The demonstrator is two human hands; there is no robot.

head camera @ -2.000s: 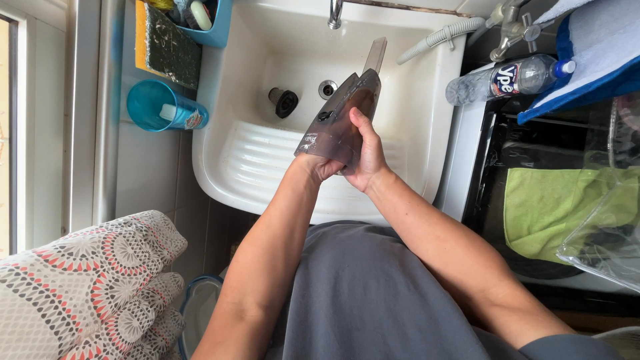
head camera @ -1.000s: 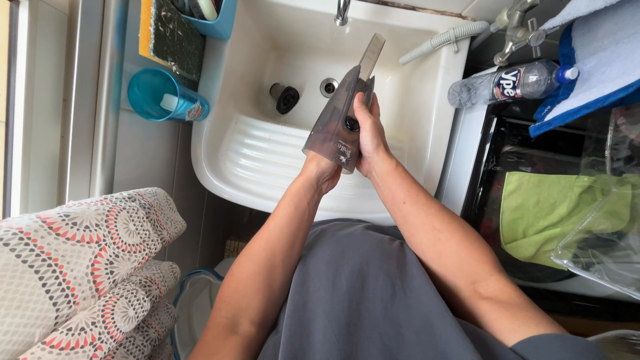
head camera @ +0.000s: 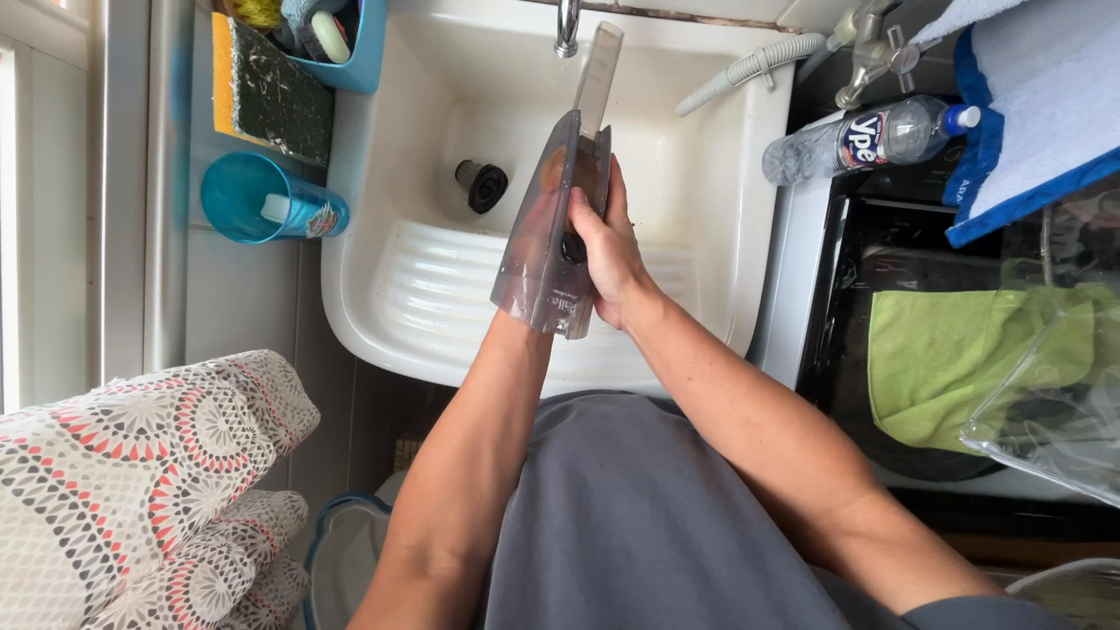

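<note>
A smoky translucent plastic dust container of a handheld vacuum cleaner (head camera: 542, 232), with a clear flat nozzle (head camera: 598, 80), is held over the ribbed part of the white laundry sink (head camera: 354, 289). My right hand (head camera: 612, 236) grips it from the right side, thumb across its wall. My left hand (head camera: 553, 179) reaches inside through the wide lower end; its fingers show dimly through the plastic, and whether they hold anything is hidden. In the basin, left of the container, lies a black round filter (head camera: 483, 186). Above the basin is a chrome faucet spout (head camera: 567, 31).
Left of the sink stand a blue cup (head camera: 241, 197), a sponge (head camera: 276, 92) and a blue caddy (head camera: 363, 52). At right are a grey drain hose (head camera: 744, 72), a plastic bottle (head camera: 910, 131), a blue-edged towel (head camera: 1041, 114) and a green cloth (head camera: 945, 359). Patterned fabric (head camera: 175, 446) hangs lower left.
My left hand has gone deeper into the container. The container has turned in my right hand and stands more upright in the view.
</note>
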